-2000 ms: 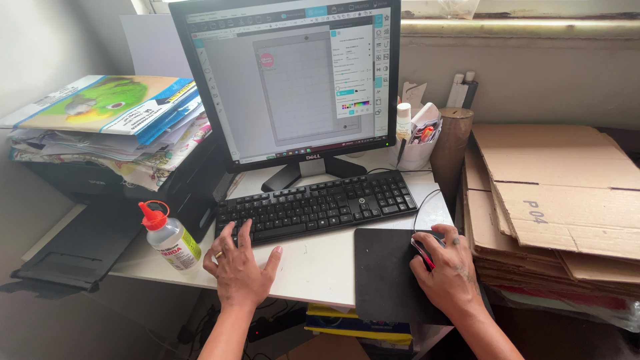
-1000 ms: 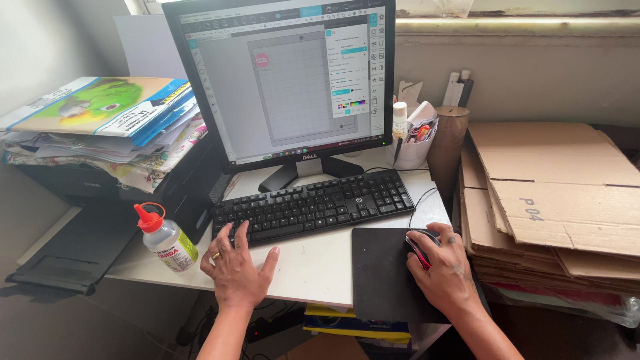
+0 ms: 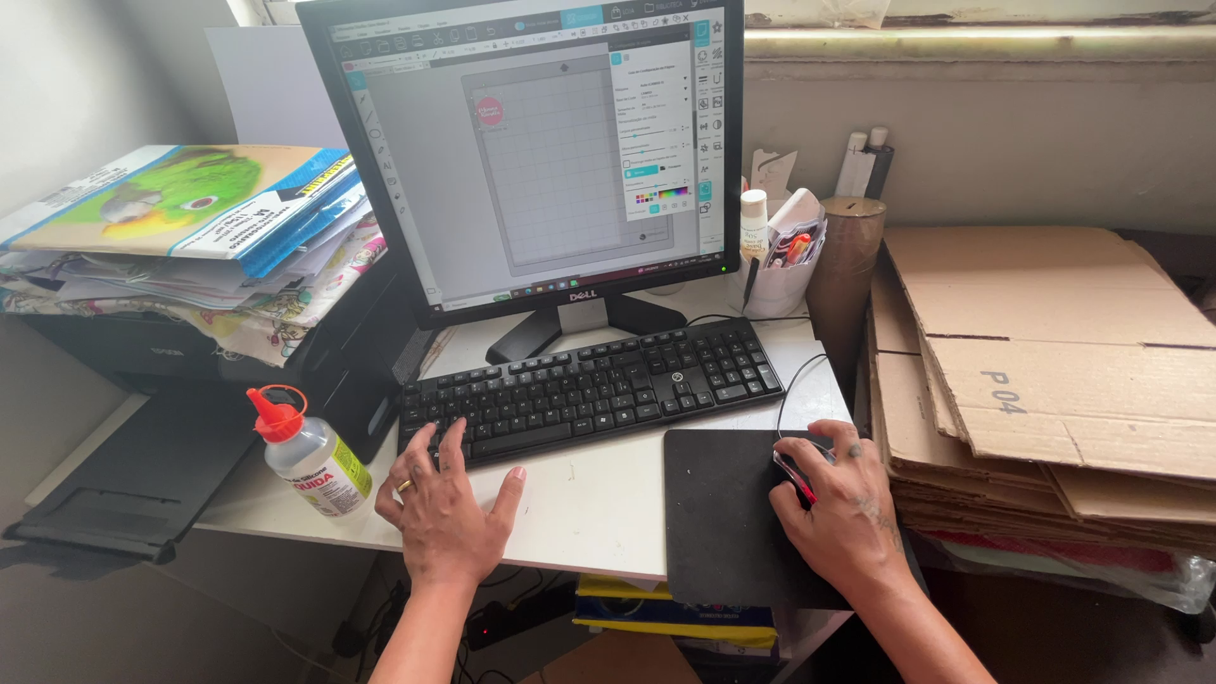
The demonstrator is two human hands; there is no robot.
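Observation:
My left hand [image 3: 448,508] rests with fingers spread at the lower left keys of a black computer keyboard [image 3: 589,389], its thumb over the white desk. My right hand [image 3: 841,503] is closed around a black and red computer mouse [image 3: 796,470] on a black mouse pad [image 3: 712,532]; the palm hides much of the mouse. Behind the keyboard stands a Dell monitor [image 3: 541,161], showing a design program with a gridded page, a round pink graphic near its top left corner and a settings panel at the right. A clear glue bottle with a red cap [image 3: 313,456] stands left of my left hand.
A black Epson printer [image 3: 228,356] at the left carries papers and a parrot-picture paper pack [image 3: 180,199]. A white holder with pens [image 3: 781,271] and a brown cardboard tube [image 3: 844,266] stand right of the monitor. Flattened cardboard boxes [image 3: 1064,304] are stacked at the right.

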